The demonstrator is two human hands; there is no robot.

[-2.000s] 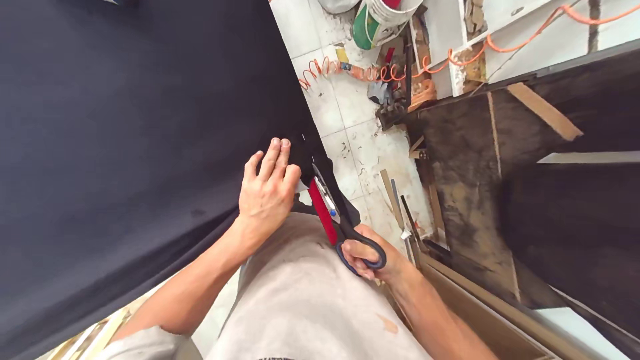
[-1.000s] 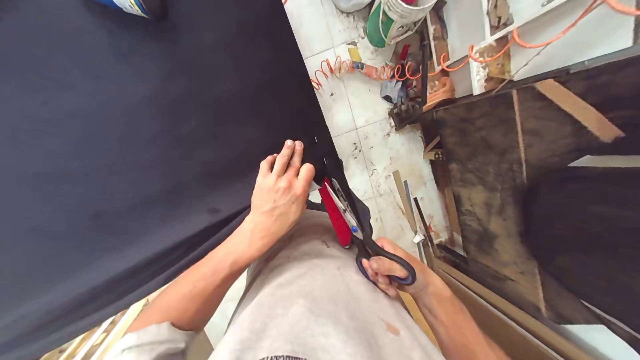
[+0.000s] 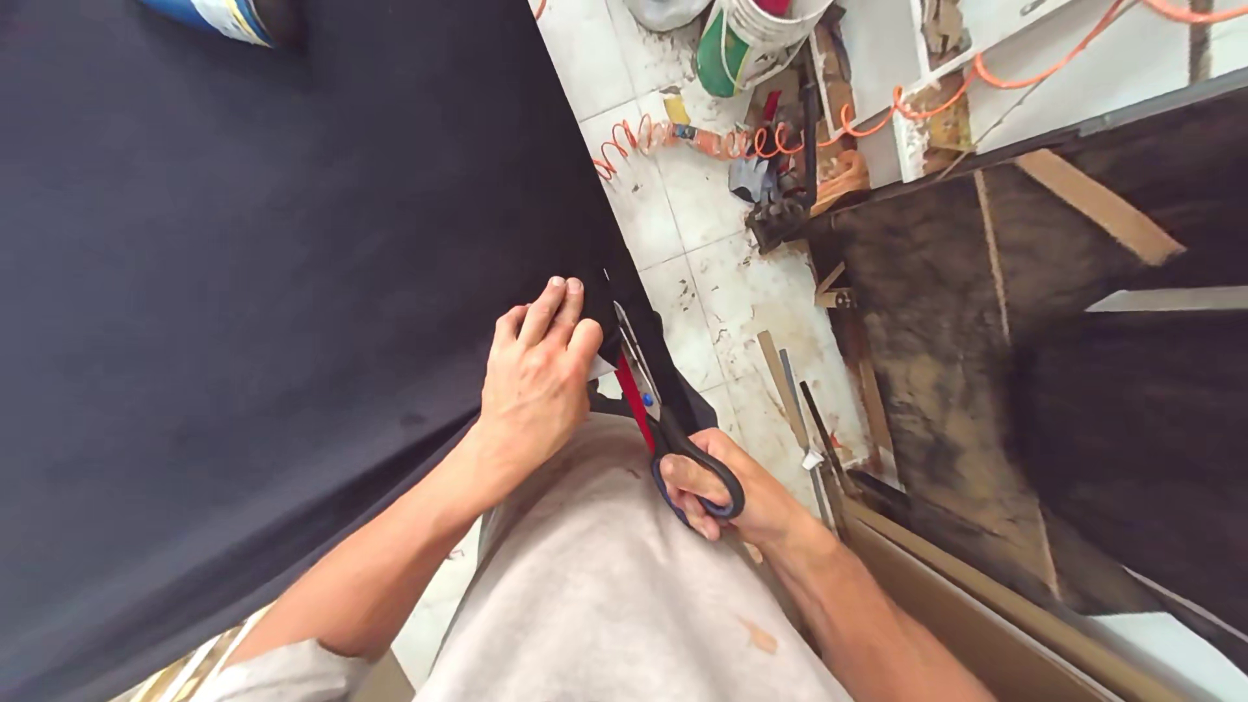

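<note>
Dark fabric (image 3: 292, 253) is spread flat over a surface at the left. Near its right edge my left hand (image 3: 541, 375) presses on it, fingertips pointing away from me. The handles of a pair of scissors (image 3: 651, 390) are in my right hand (image 3: 707, 487), fingers through the loops. Its blades lie along the fabric's edge, just right of my left hand, with a narrow strip of fabric beyond them. A red strip shows beside the blades; what it belongs to I cannot tell. Whether the blades are fully closed is unclear.
A blue can (image 3: 219, 15) lies at the upper left. On the tiled floor (image 3: 673, 224) are a white and green bucket (image 3: 751, 49), an orange coiled hose (image 3: 770, 141) and assorted tools. A dark-covered panel (image 3: 936, 341) with strips of board fills the right side.
The scissors have moved slightly along the fabric's edge, away from me, and my left hand stays beside them. The view has shifted a little, bringing the blue can in at the upper left.
</note>
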